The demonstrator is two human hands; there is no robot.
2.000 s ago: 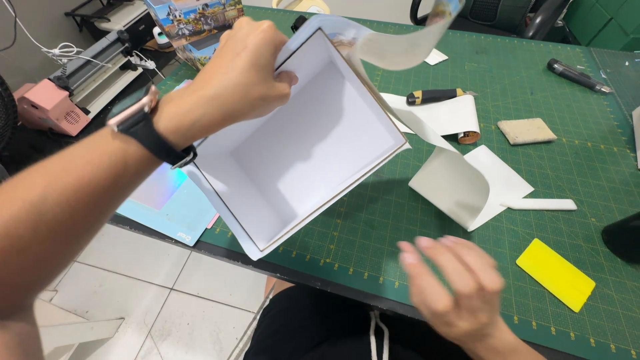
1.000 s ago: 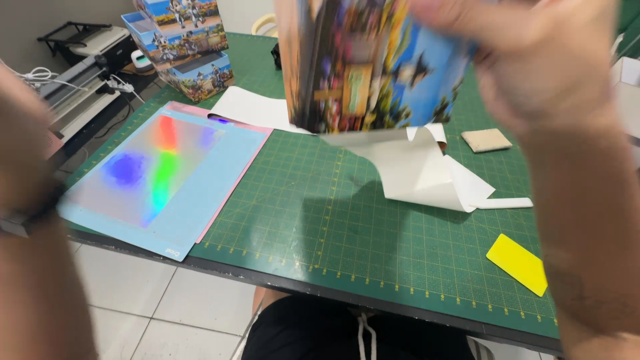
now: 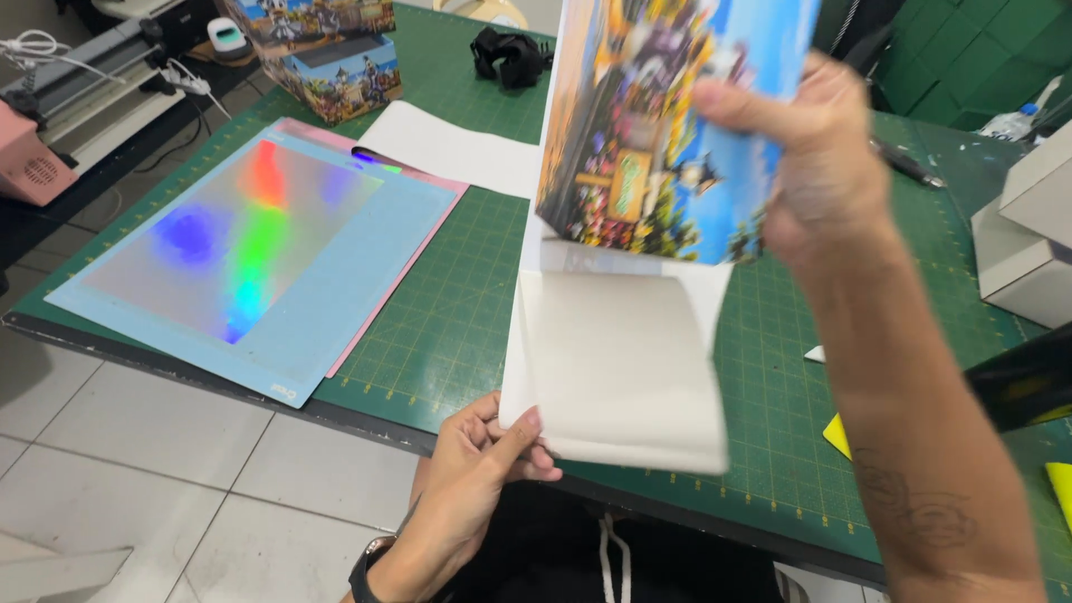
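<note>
My right hand (image 3: 825,159) grips a box covered in colorful printed paper (image 3: 645,126), its thumb on the printed face, above the mat at upper centre right. From the lower end of the box hangs a white paper sheet (image 3: 620,368), partly curled. The sheet's lower left corner is pinched between the thumb and fingers of my left hand (image 3: 502,452), near the table's front edge. The far side of the box is hidden.
A green cutting mat (image 3: 427,310) covers the table. On it lie a blue machine mat with holographic sheet (image 3: 360,276), a white strip (image 3: 461,142), another printed box (image 3: 343,79), a black scrunchie (image 3: 507,59) and a pen-like tool (image 3: 909,163). White boxes (image 3: 1026,260) stand right.
Two seconds ago my left hand held the box with its white inside showing; now my right hand holds it, printed face showing. My left hand has come down to the white sheet and holds its corner.
</note>
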